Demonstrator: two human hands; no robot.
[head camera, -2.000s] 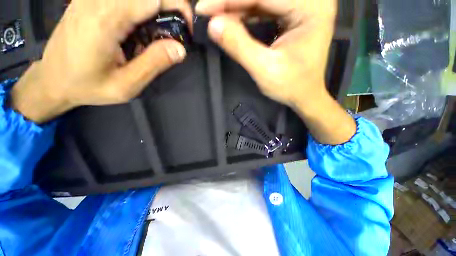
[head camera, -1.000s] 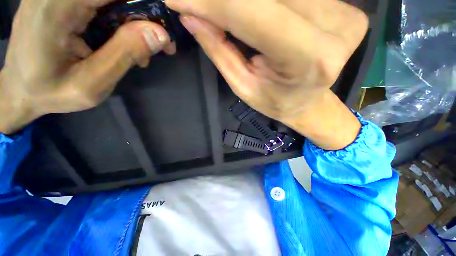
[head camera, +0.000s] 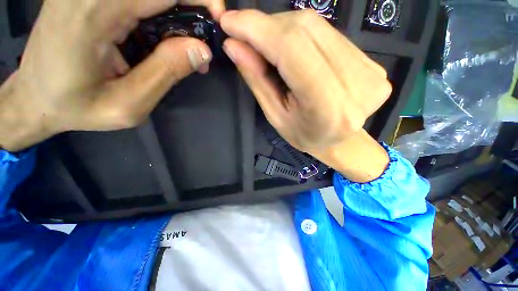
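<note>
My left hand (head camera: 113, 68) is shut on a glossy black smartwatch case (head camera: 190, 25), with the thumb on its near side, at the top left. My right hand (head camera: 312, 79) has its thumb and forefinger close together at the case's right end. A dark piece shows between the fingertips of both hands; what it is stays mostly hidden. Black watch straps (head camera: 278, 166) with holes and a silver buckle (head camera: 308, 171) lie in a tray pocket below my right hand. The black compartment tray (head camera: 247, 145) lies under both hands.
Two watch heads, one at the top (head camera: 319, 5) and one further right (head camera: 383, 12), lie in tray pockets. Clear plastic bags (head camera: 466, 85) lie on the green bench (head camera: 416, 102) at right. Brown cartons (head camera: 454, 241) stand at lower right.
Since one second ago, the hands and case sit slightly lower in view, and two watch heads now show at the top. The left hand keeps its hold; the right hand stays at the case's end.
</note>
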